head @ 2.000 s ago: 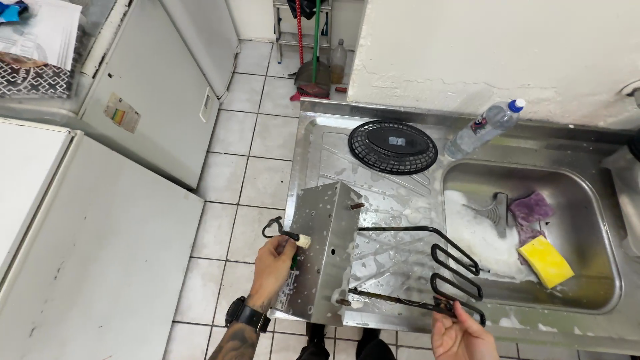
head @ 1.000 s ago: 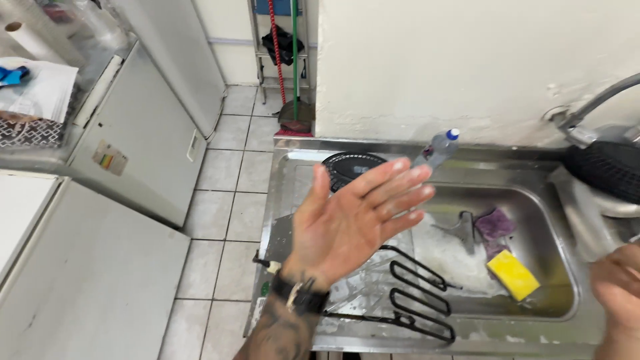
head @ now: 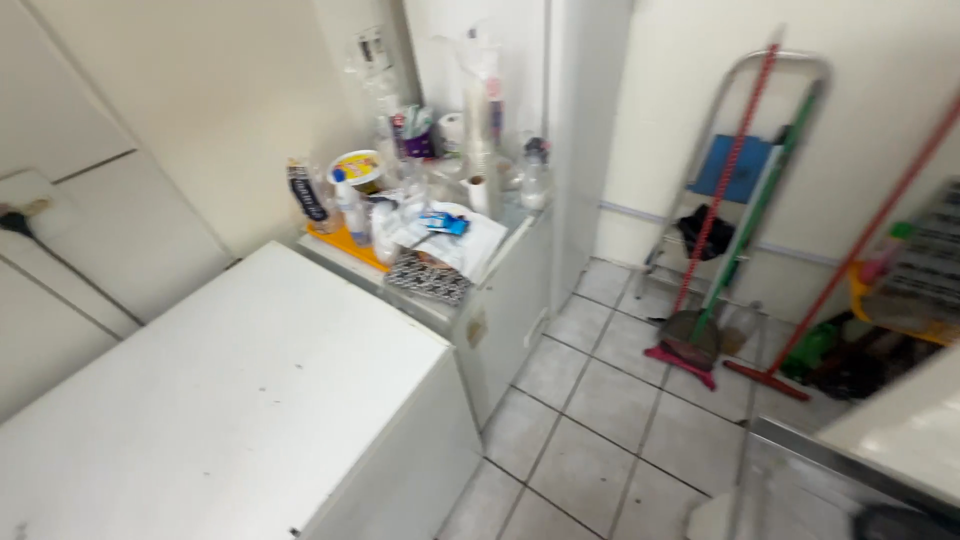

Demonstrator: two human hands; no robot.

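Note:
Neither my left hand nor my right hand shows in the head view, so what they hold or touch is hidden. At the bottom right corner lies part of the steel sink counter (head: 806, 461), with the blurred edge of a dark object (head: 900, 523) on it. A white chest-like appliance (head: 225, 375) fills the lower left. Behind it a second white appliance (head: 501, 300) bears a cluttered top: a blue packet (head: 444, 222) on papers, a patterned black and white item (head: 427, 277), spray bottles, a yellow-lidded tub (head: 357, 169) and an orange tray (head: 346, 246).
A folding step ladder (head: 821, 71) leans on the wall with a red-handled broom and a green-handled dustpan (head: 686, 334). A red squeegee (head: 766, 379) stands to their right, by an orange shelf (head: 904, 324). White floor tiles (head: 589, 457) run between the appliances and the counter.
The view has swung far to the left, away from the sink. Both hands, seen one second ago, are out of frame, as are the heating element, bottle and sponge.

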